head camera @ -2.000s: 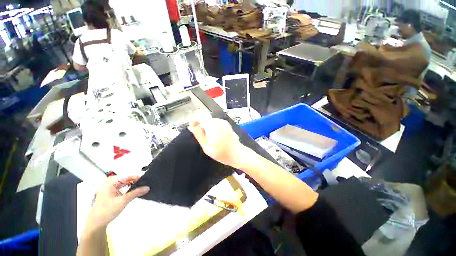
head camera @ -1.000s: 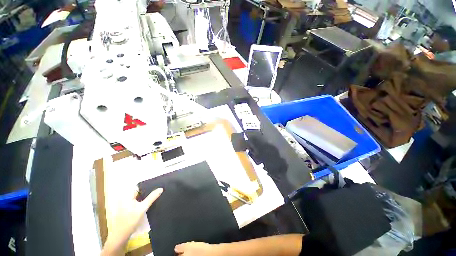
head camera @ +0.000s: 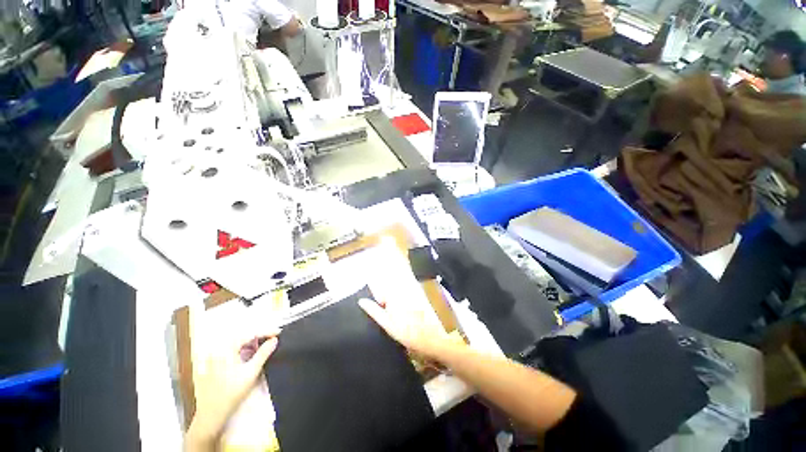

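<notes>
A black fabric panel (head camera: 345,380) lies over the white template board (head camera: 181,340), its far edge just in front of the small clamp frame (head camera: 307,291) below the sewing machine head (head camera: 216,207). My left hand (head camera: 231,371) holds the panel's left edge near the far corner, thumb on top. My right hand (head camera: 408,325) rests at the far right corner, fingertips on the fabric; whether it grips the edge cannot be told. The right forearm hides part of the board.
A blue bin (head camera: 658,265) with a grey-white box (head camera: 574,243) stands at right. A black fabric stack (head camera: 641,380) lies beside clear plastic (head camera: 725,375). White labels (head camera: 436,218) and an upright tablet (head camera: 460,131) are right of the machine. A person (head camera: 782,66) is far right.
The panel came down from the air onto the board, then moved slightly forward toward the clamp frame. My right hand moved from the panel's near edge to its far right corner.
</notes>
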